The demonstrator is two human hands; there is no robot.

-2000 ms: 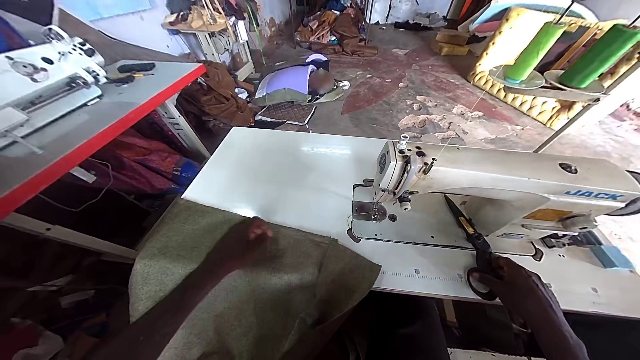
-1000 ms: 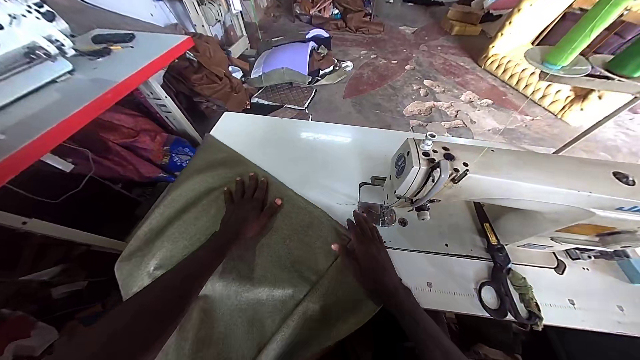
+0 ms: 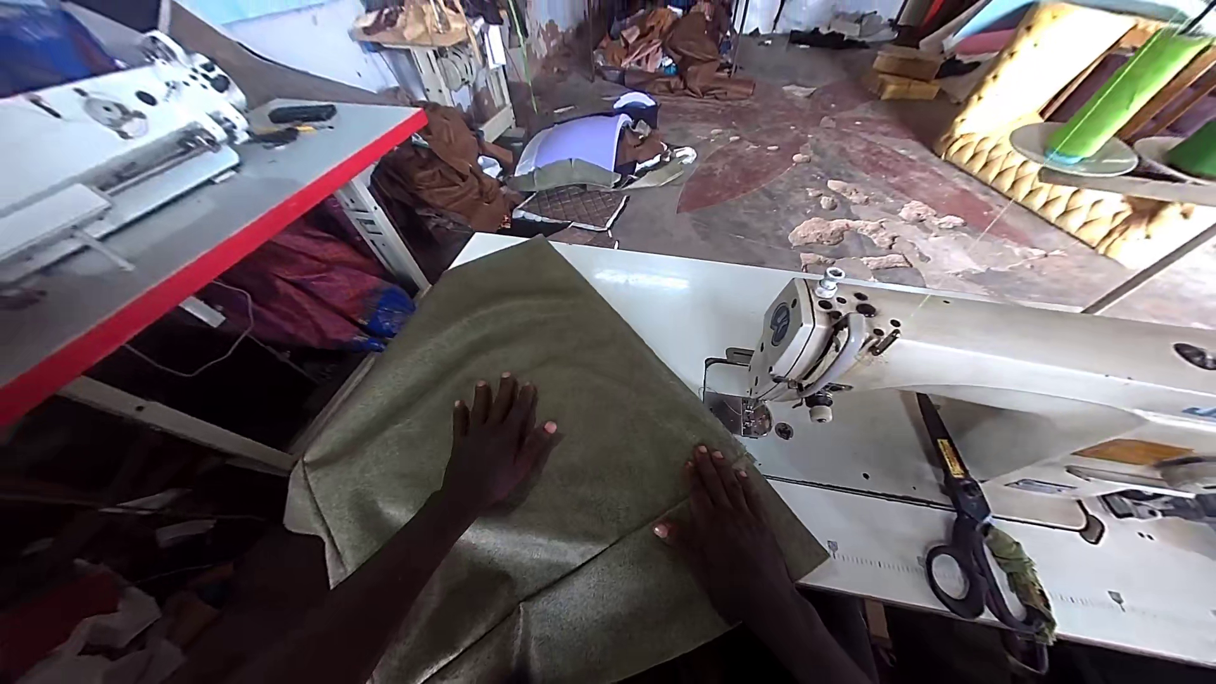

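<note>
A large piece of olive-green leather-like material [image 3: 579, 408] with a seam across it covers the left part of the white sewing table [image 3: 655, 285] and hangs over its front edge. My left hand [image 3: 496, 442] lies flat on its middle, fingers spread. Flat on its right part, near the seam, rests my right hand [image 3: 727, 522], with the fingertips close to the edge beside the needle area. The head of the industrial sewing machine [image 3: 807, 342] stands just beyond that edge. Black-handled scissors [image 3: 964, 503], with a green cloth strip at one handle, lie under the machine arm.
At left, a second sewing machine [image 3: 114, 142] stands on a grey table with a red edge [image 3: 313, 190]. Brown fabric [image 3: 446, 171] and a lilac piece [image 3: 575, 142] lie on the floor behind. Green thread cones [image 3: 1121, 95] stand at the upper right.
My right hand was on the scissors two seconds ago; it let them go and moved left onto the material. The material has shifted up and right over the table, close to the machine's needle area.
</note>
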